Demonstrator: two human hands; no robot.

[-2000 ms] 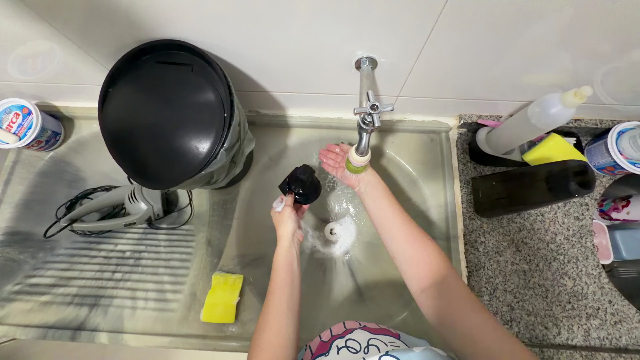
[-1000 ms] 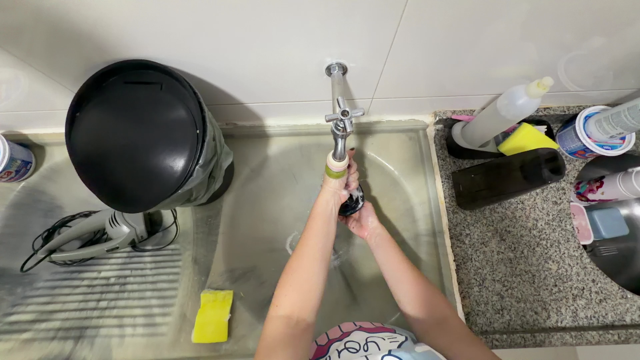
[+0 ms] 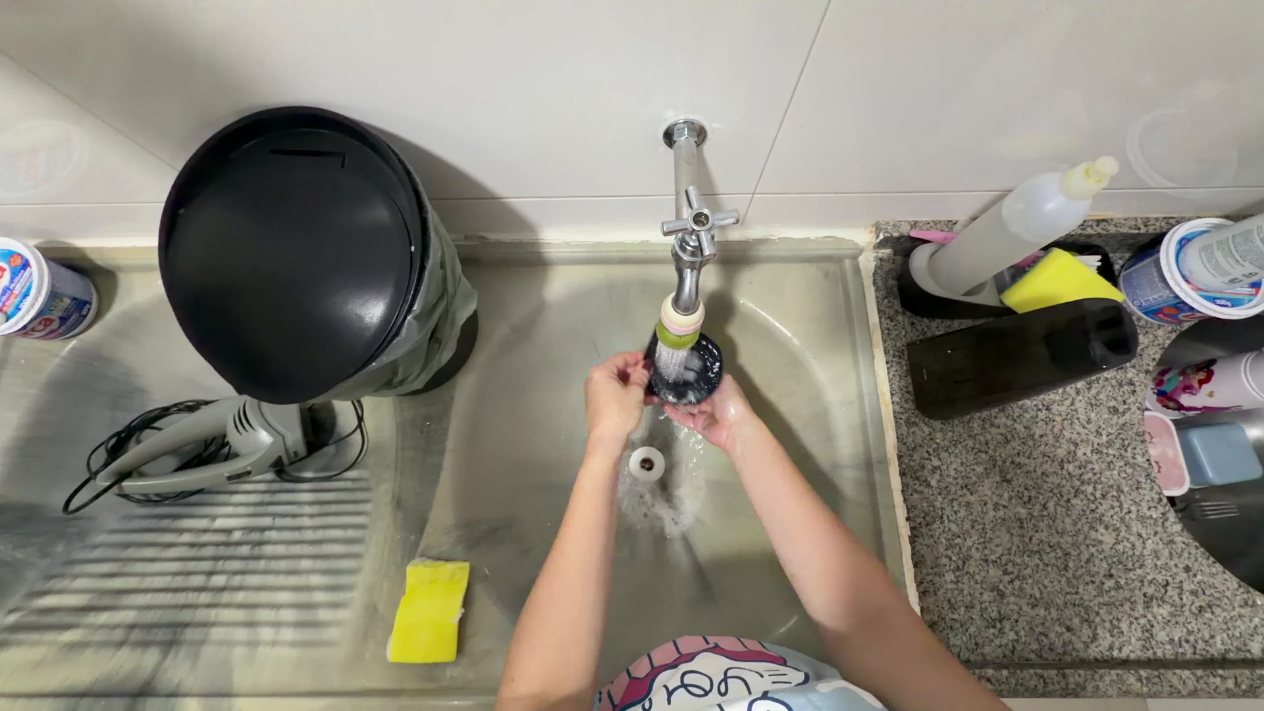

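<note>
Under the metal faucet (image 3: 688, 259) with its green-tipped spout, both hands hold a small round black part (image 3: 697, 373), open side up, while water runs into it. My left hand (image 3: 619, 397) grips it at the left side, fingers curled at its edge. My right hand (image 3: 719, 413) supports it from below and the right, palm upward. Water falls from it into the sink basin (image 3: 810, 494) around the white drain (image 3: 647, 463). What kind of part it is cannot be told.
A yellow sponge (image 3: 429, 611) lies on the basin's left edge. Further left are a black-lidded bin (image 3: 291, 257) and a corded grey appliance (image 3: 222, 444). On the granite counter (image 3: 1027, 533) at right stand a dispenser bottle (image 3: 1027, 222), a dark container (image 3: 1022, 357) and tubs.
Two seconds ago my left hand held the black part left of the faucet and my right hand was under the spout. Both hands then met on the part, which is now under the stream.
</note>
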